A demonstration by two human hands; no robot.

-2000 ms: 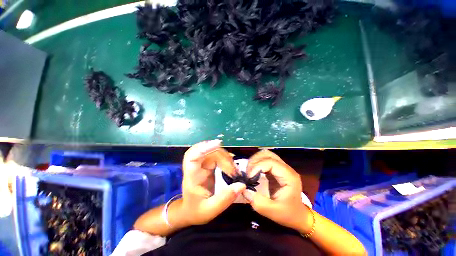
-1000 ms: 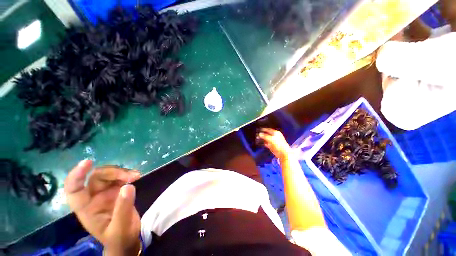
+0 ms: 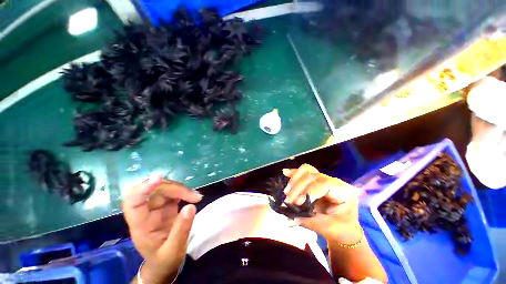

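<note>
My right hand (image 3: 327, 202) holds a black spiky piece (image 3: 289, 201) in its fingertips over my lap, below the bench edge. My left hand (image 3: 161, 222) is to the left of it, raised near the bench edge, fingers apart and empty. A large pile of black spiky pieces (image 3: 161, 77) lies on the green bench. A white glue bottle (image 3: 271, 122) with a yellowish tip lies to the right of the pile. A small group of black pieces (image 3: 52, 173) lies apart at the left of the bench, with a ring-like shape at its end.
A blue bin (image 3: 438, 263) at the right holds black pieces with brown and orange glints. More blue bins (image 3: 105, 263) stand at lower left. A clear divider (image 3: 310, 83) and bright parts tray (image 3: 421, 89) lie right. Another person's white sleeve (image 3: 488, 133) shows at the right edge.
The view has turned right since the first frame. My right hand has come back from beside the right bin to my lap and now visibly holds a black piece. My left hand stays open.
</note>
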